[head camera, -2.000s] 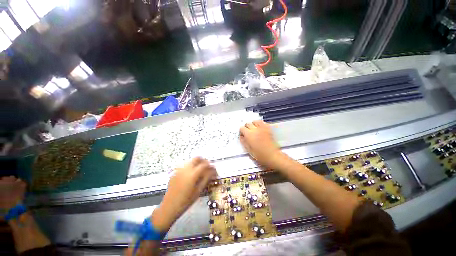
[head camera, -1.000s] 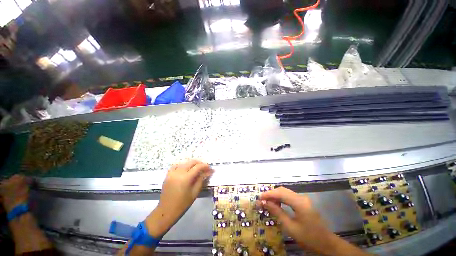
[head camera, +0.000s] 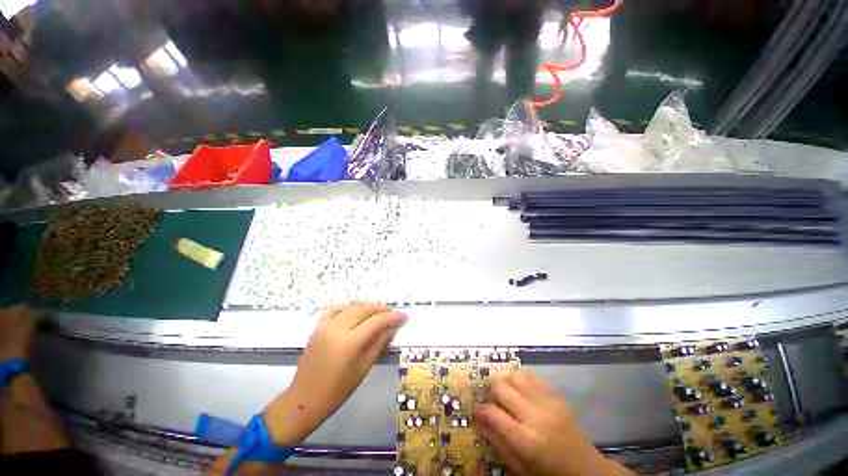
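Note:
A tan circuit board (head camera: 420, 435) dotted with small parts lies on the conveyor straight ahead. My right hand (head camera: 537, 426) is over the board's right side, fingers bent down and together at its surface; whether they hold a part cannot be seen. My left hand (head camera: 349, 358), with a blue wrist strap (head camera: 260, 441), is at the bench's near edge, left of the board's top, thumb and fingertips close together; any small part in them is too small to tell. A wide pile of tiny white pieces (head camera: 344, 251) lies on the bench beyond.
Small black parts (head camera: 528, 279) lie right of the pile, long dark tubes (head camera: 683, 214) behind. Another board (head camera: 723, 404) is at right. At left are a brown heap (head camera: 93, 249) on green mat (head camera: 191, 293) and another person's hand (head camera: 17, 333). Red (head camera: 221, 165) and blue bins (head camera: 319, 162) stand behind.
My right hand has come from the bench down to the board and now covers part of its right side. Small black parts came into view on the bench. My left hand has stayed about in place.

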